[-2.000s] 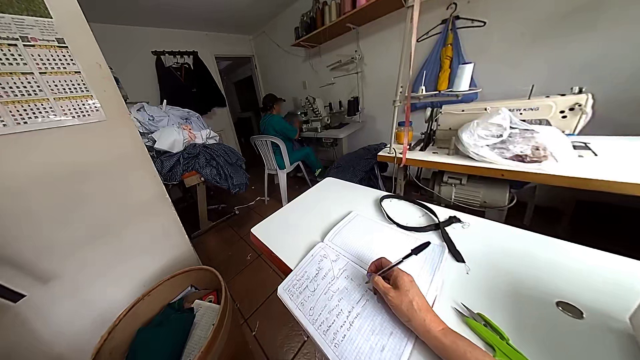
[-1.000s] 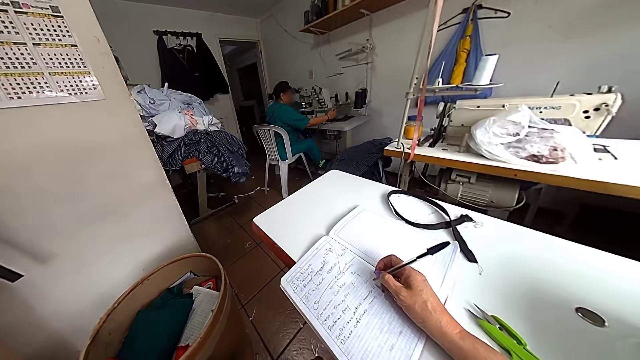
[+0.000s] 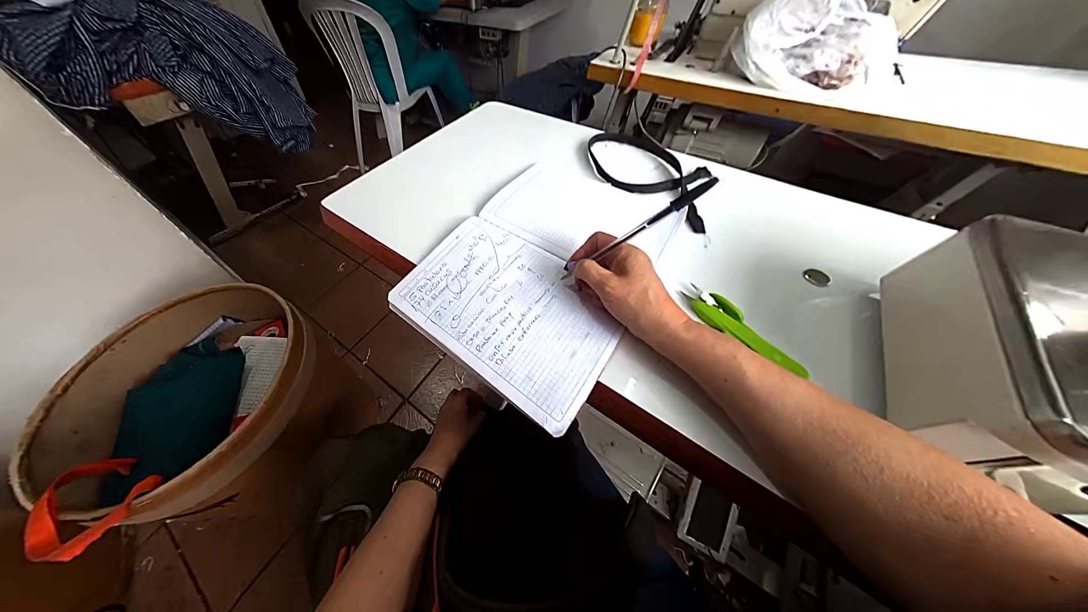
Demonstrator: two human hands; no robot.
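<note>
My right hand (image 3: 619, 285) grips a black-capped ballpoint pen (image 3: 653, 221), its tip on the ruled page of an open notebook (image 3: 544, 340) that bears handwriting. The notebook's lower left part juts past the edge of a white table. My left hand (image 3: 463, 415), with a gold-coloured watch at the wrist, is under the notebook's lower edge; its fingers are partly hidden, so what it holds cannot be told. A looped black strap (image 3: 633, 185) lies at the notebook's far side. Green-handled thread snips (image 3: 748, 336) rest right of my right wrist.
A sewing machine (image 3: 952, 314) stands at the right. Behind are a second worktable (image 3: 833, 117) with a plastic bag (image 3: 816, 47), and a person in green beside a white chair (image 3: 387, 64). A round bin (image 3: 289, 382) with cloth stands at the left, below piled striped fabric (image 3: 212, 68).
The view has tilted down, bringing my left hand and the near sewing machine into sight. My right hand stays on the page with the pen.
</note>
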